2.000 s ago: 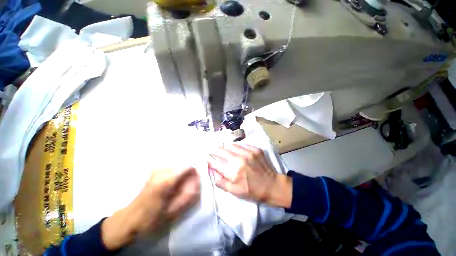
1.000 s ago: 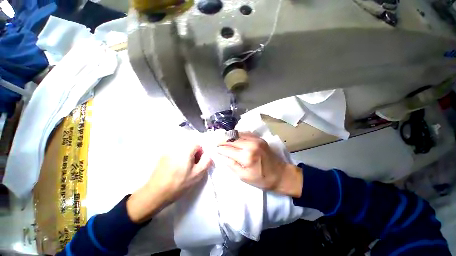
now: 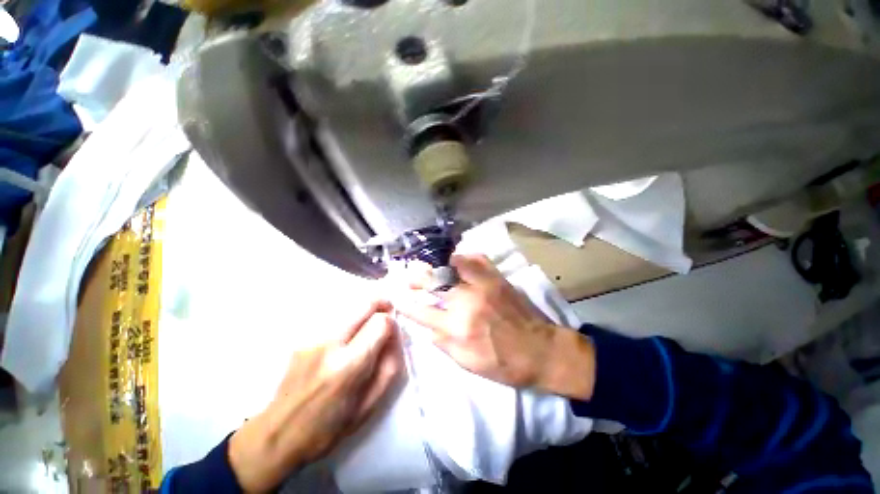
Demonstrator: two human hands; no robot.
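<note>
A white garment piece (image 3: 463,425) lies under both hands and hangs over the table's front edge. My left hand (image 3: 333,396) pinches the cloth between thumb and finger, just in front of the presser foot. My right hand (image 3: 497,328) holds the cloth at the right, its fingertips beside the ribbed grey knob (image 3: 443,278). The dark presser foot area (image 3: 429,243) is directly ahead of the fingertips; the needle cannot be made out. The sewing machine head (image 3: 598,116) carries a beige dial (image 3: 442,166).
Long white strips (image 3: 87,212) lie at the left beside cardboard with yellow tape (image 3: 133,338). Blue cloth (image 3: 34,96) is at the upper left. White cut pieces (image 3: 637,217) lie behind my right hand. Black-handled scissors (image 3: 827,256) are at the right.
The view has moved closer to the machine head. My left hand has closed on the cloth near the foot, then shifted slightly back. My right hand stays on the cloth, its fingers now beside the small knob.
</note>
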